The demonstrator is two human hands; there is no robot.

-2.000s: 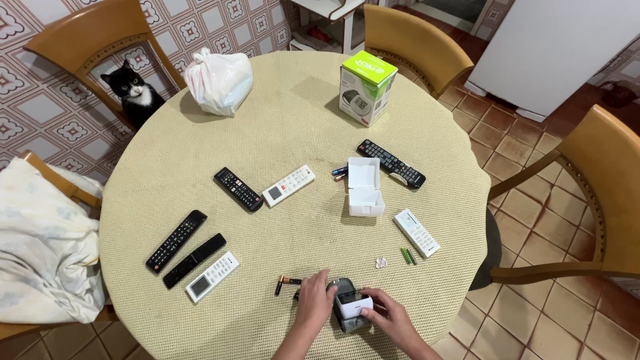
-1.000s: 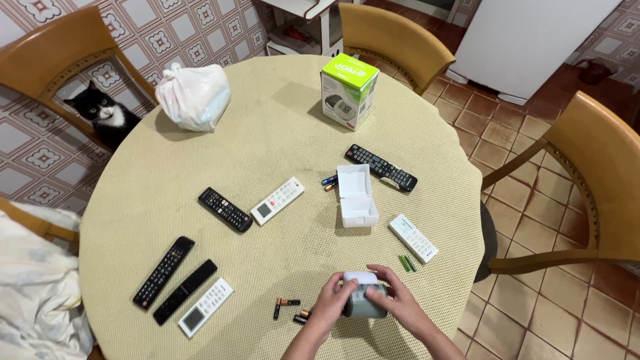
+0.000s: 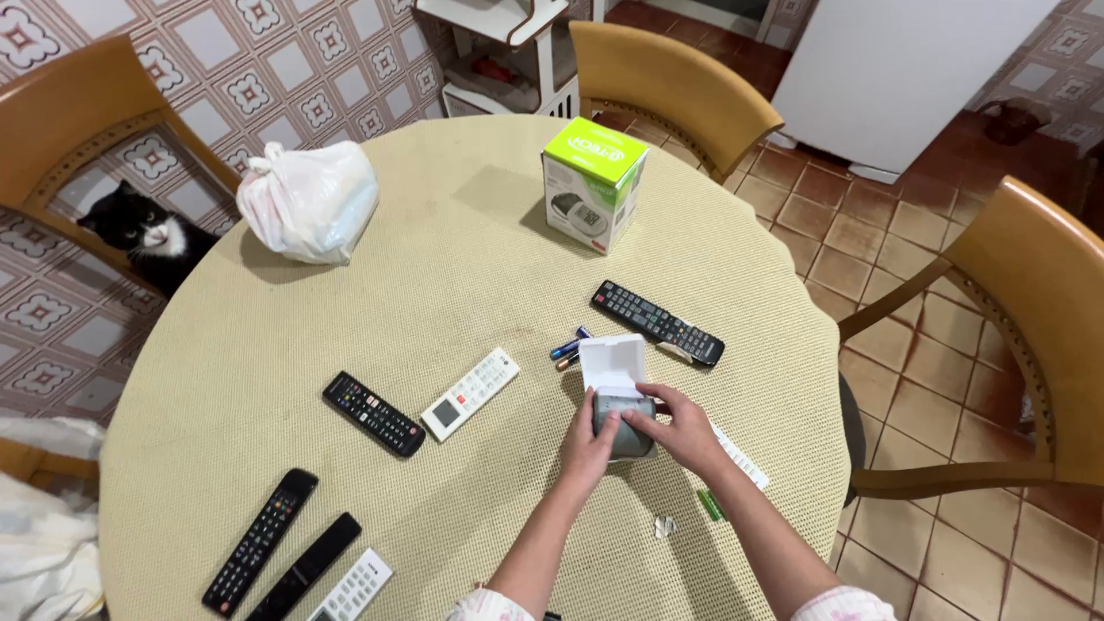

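My left hand (image 3: 593, 438) and my right hand (image 3: 677, 424) grip a grey wrist blood pressure monitor's cuff (image 3: 628, 429) from both sides, thumbs on its top. They hold it at the open white plastic case (image 3: 613, 363), whose lid stands up behind; my hands and the cuff cover most of the lower half. Several batteries (image 3: 567, 348) lie left of the lid. A black remote control (image 3: 657, 323) rests beyond it. Beside my right wrist are a partly hidden white remote (image 3: 740, 455) and green batteries (image 3: 711, 504). A crumpled foil scrap (image 3: 665, 527) is nearer me.
A green and white product box (image 3: 593, 185) and a knotted plastic bag (image 3: 309, 203) stand at the back of the table. Several remotes, including a white one (image 3: 471, 394) and a black one (image 3: 374, 414), lie on the left. A cat (image 3: 148, 233) sits by the chair.
Both hands have moved away from the table's near edge with the grey cuff, up to the open white case. The view has shifted, and the loose black batteries near the edge are out of sight.
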